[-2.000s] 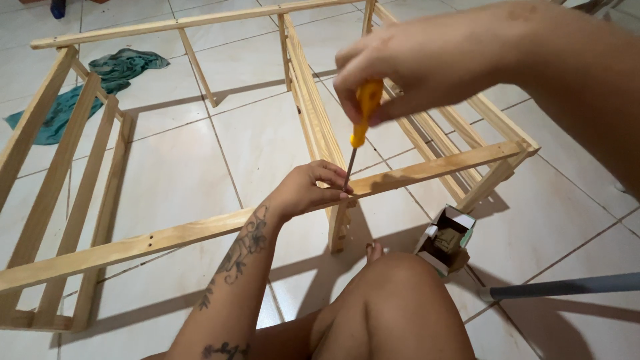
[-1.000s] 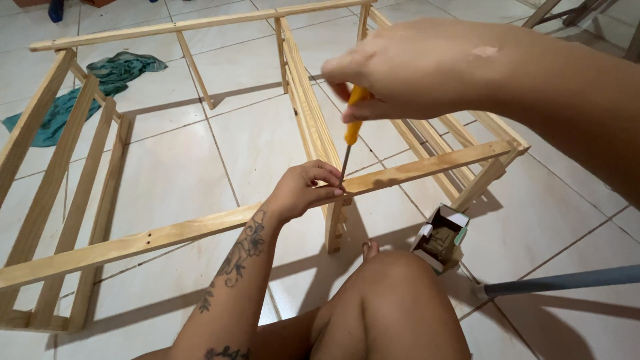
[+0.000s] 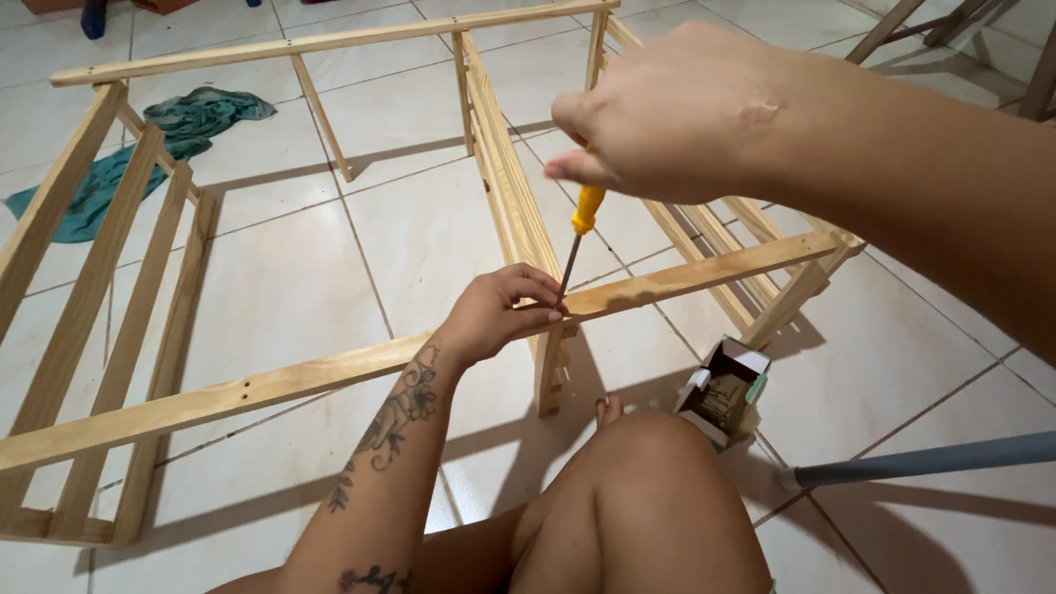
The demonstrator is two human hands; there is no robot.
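Observation:
My right hand (image 3: 660,115) is closed around the yellow handle of a screwdriver (image 3: 587,208), whose shaft slants down to the front wooden rail (image 3: 685,280). At the shaft's tip, the thumb and fingers of my left hand (image 3: 511,309) pinch close together on the rail; whether a screw sits between them is too small to tell. The rail crosses the top of a slatted middle section (image 3: 507,173) of a pine frame. Two dark holes show in the rail further left.
Slatted ends stand left (image 3: 124,330) and right. An open small box (image 3: 726,392) with small metal pieces lies beside my knee. A teal cloth (image 3: 107,181) lies on the tiled floor at left, a grey tube (image 3: 924,460) at right. Furniture legs (image 3: 887,29) stand at upper right.
My right hand has shifted about the screwdriver's handle and its wrist has turned, while the tip stays at the same place on the rail. My left hand has stayed there.

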